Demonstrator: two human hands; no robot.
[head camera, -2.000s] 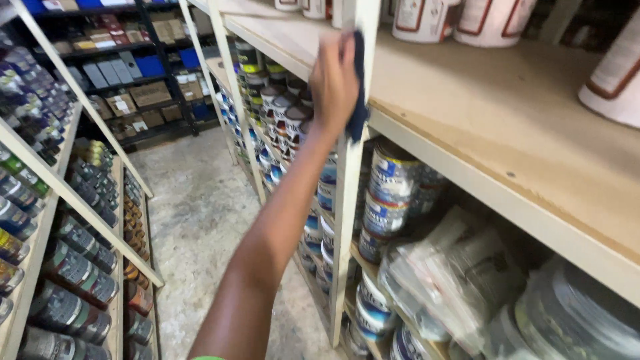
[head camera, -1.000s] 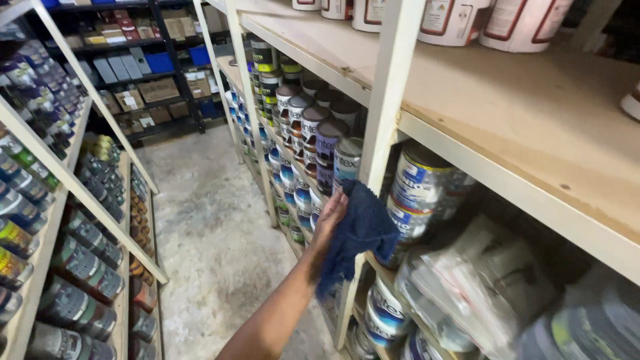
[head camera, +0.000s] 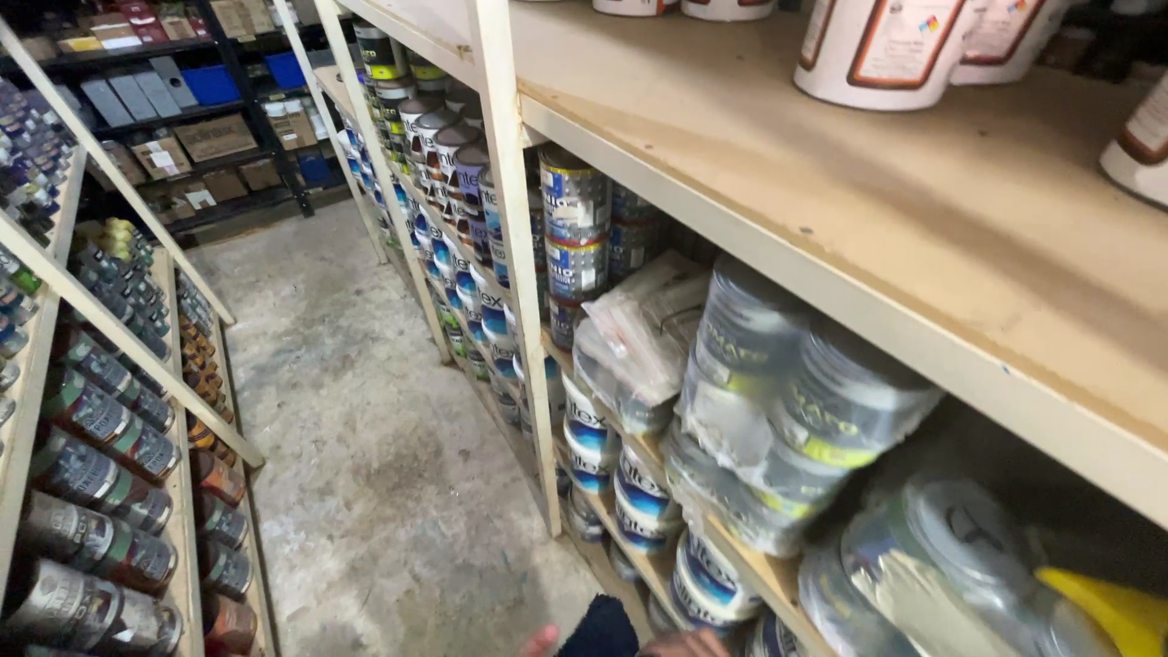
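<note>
At the bottom edge of the head view, a dark blue cloth (head camera: 599, 630) lies between my two hands. Only a blurred fingertip or so of my left hand (head camera: 539, 641) shows, just left of the cloth; its grip is hidden. The bent fingers of my right hand (head camera: 684, 644) are against the cloth's right side, and the rest of that hand is cut off by the frame. Beyond them rises a cream shelf upright (head camera: 513, 274). White paint tubs with blue labels (head camera: 716, 579) stand on the low shelf just right of my hands.
A wide upper shelf board (head camera: 821, 182) bears white labelled containers (head camera: 881, 46). Below are plastic-wrapped tubs (head camera: 766, 392), stacked cans (head camera: 577, 219) and plastic bags (head camera: 639, 328). Paint cans (head camera: 82, 474) fill the left rack. Concrete floor (head camera: 392, 456) runs between to black shelving with cardboard boxes (head camera: 215, 137).
The arm first reached up to the shelf upright with the cloth, then lower down it. Now the cloth is at the bottom edge, away from the upright, and a second hand shows.
</note>
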